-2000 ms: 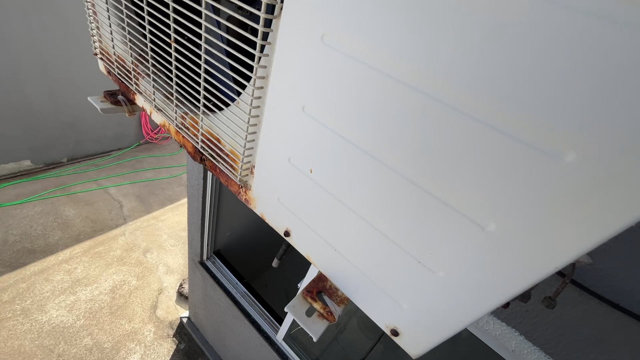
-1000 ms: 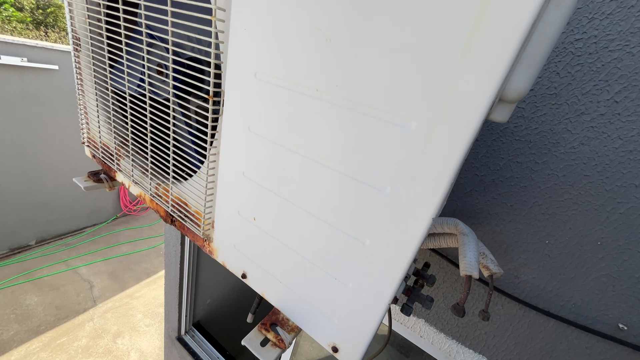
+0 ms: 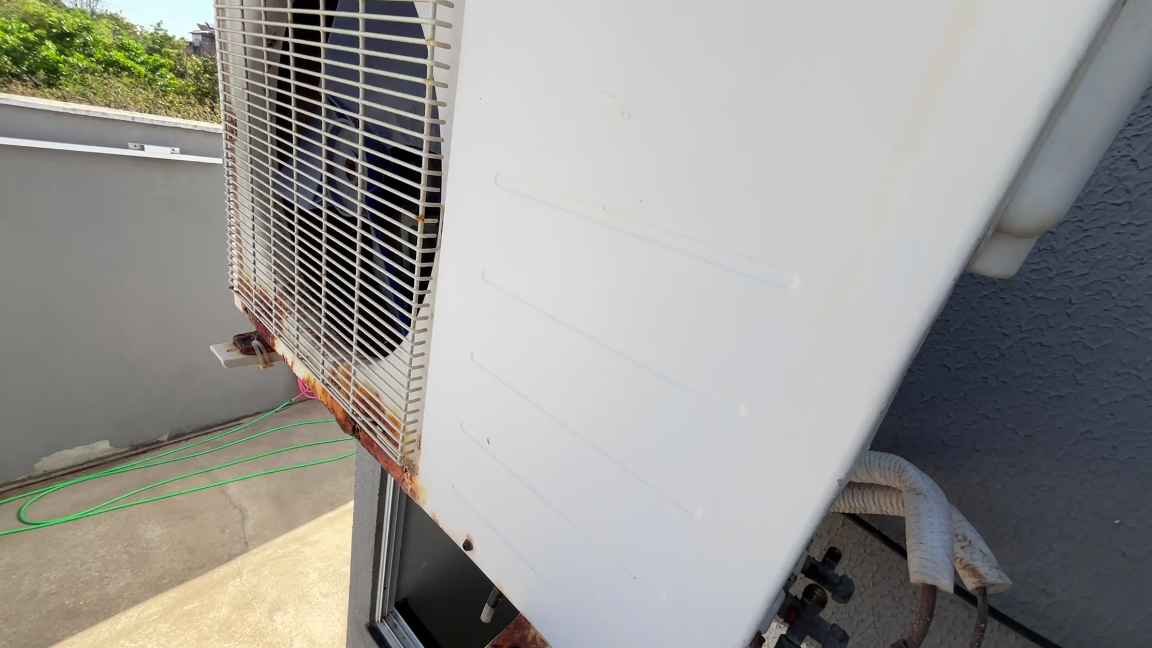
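Observation:
Neither of my hands is in view. The white metal casing of an air conditioner's outdoor unit [image 3: 648, 297] fills the middle, seen tilted and close. On its left side a wire fan grille [image 3: 333, 207] covers dark blue fan blades [image 3: 387, 135]. Rust marks the bottom edge [image 3: 346, 418] below the grille. At the lower right, dark service valves [image 3: 814, 598] stick out beside the casing, with insulated pipes [image 3: 927, 522] curving next to them.
A textured grey wall [image 3: 1053, 378] stands at the right, with a white duct cover [image 3: 1062, 171] against it. Below the unit is a window frame [image 3: 387, 558]. Green hoses [image 3: 180, 463] lie on the concrete floor [image 3: 180, 558] near a grey boundary wall [image 3: 108, 288].
The view has swung up and to the right, bringing the valves, insulated pipes, duct cover and greenery into sight. Nothing else has plainly moved.

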